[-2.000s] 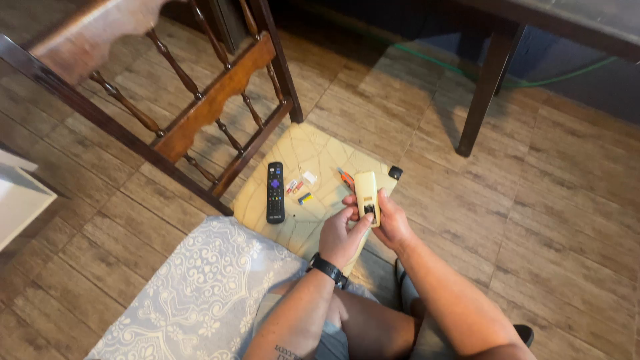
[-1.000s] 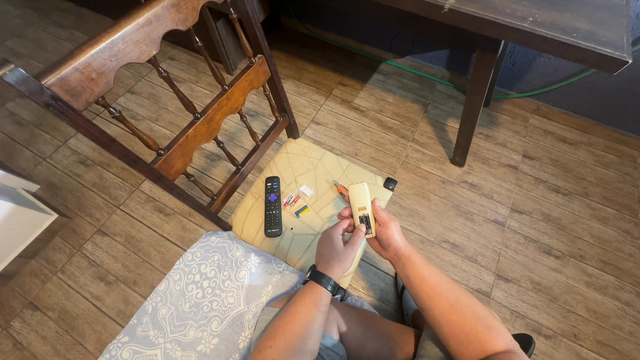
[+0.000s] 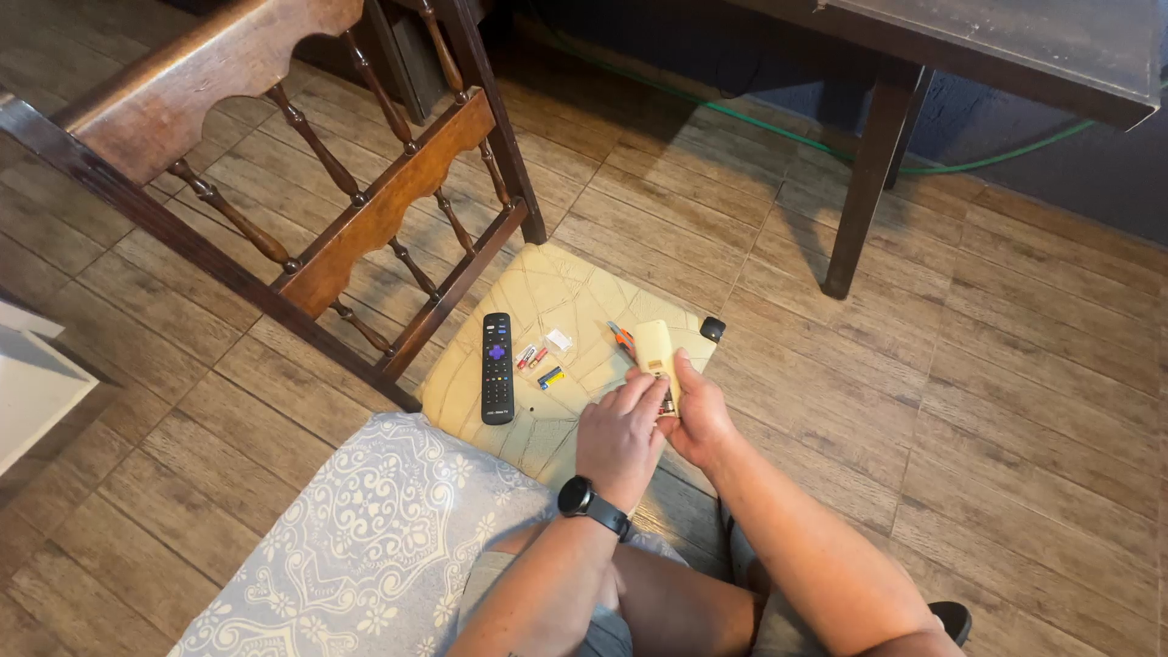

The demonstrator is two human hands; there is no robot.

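My right hand [image 3: 701, 411] grips a cream remote control [image 3: 655, 347] with its battery compartment uncovered, above the chair seat. The fingers of my left hand [image 3: 620, 438] press at that compartment and partly hide it; something dark and red shows inside. An orange-handled tool [image 3: 622, 339], its kind unclear, lies just left of the cream remote. A black remote control [image 3: 497, 370] with a purple pad rests on the seat. Between them lie red-and-white batteries [image 3: 532, 357], a blue-and-yellow battery [image 3: 551, 378] and a small white piece [image 3: 558, 341].
The cream patterned chair seat [image 3: 584, 292] has a wooden spindle backrest [image 3: 374, 219] at its left. A grey patterned cushion [image 3: 365, 538] is nearer me. A dark table [image 3: 1004, 55] stands at the upper right, with a green hose [image 3: 776, 128] behind its leg. A white object's edge [image 3: 36, 392] shows at far left.
The fingers of my left hand have moved over the cream remote's compartment and now hide more of it. The black remote and the loose batteries have stayed in place.
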